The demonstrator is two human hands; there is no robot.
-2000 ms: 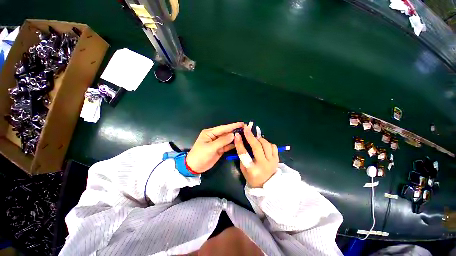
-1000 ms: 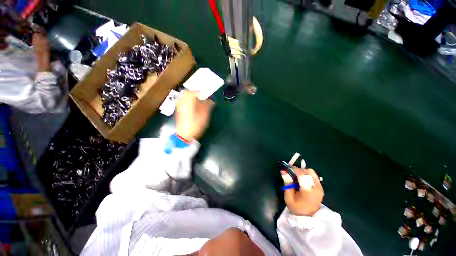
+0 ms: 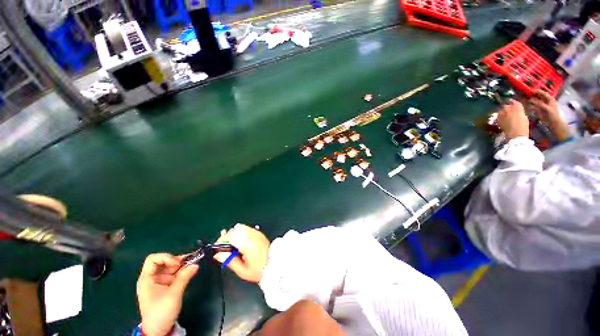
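Note:
My left hand (image 3: 160, 289) is at the lower left and pinches a small dark and silvery part (image 3: 193, 256) between thumb and fingers. My right hand (image 3: 247, 252) is just right of it, with finger cots on its fingertips. It holds a blue pen-like tool (image 3: 229, 258) and a dark piece (image 3: 220, 247) that meets the part in my left hand. Whether the two dark pieces are one thing, I cannot tell. Copper-coloured subassemblies (image 3: 340, 157) lie in rows beyond my right hand.
A metal post (image 3: 59, 239) and white pad (image 3: 64, 293) are at left, with the carton (image 3: 25, 305) cut off below. Black-and-white modules (image 3: 414, 134) and a taped white cable (image 3: 391, 195) lie right. A person (image 3: 536, 190) works at right by red trays (image 3: 524, 67).
The view has swung to the right along the line. My left hand has left the pad beside the carton, now holds a dark part and is close to my right hand.

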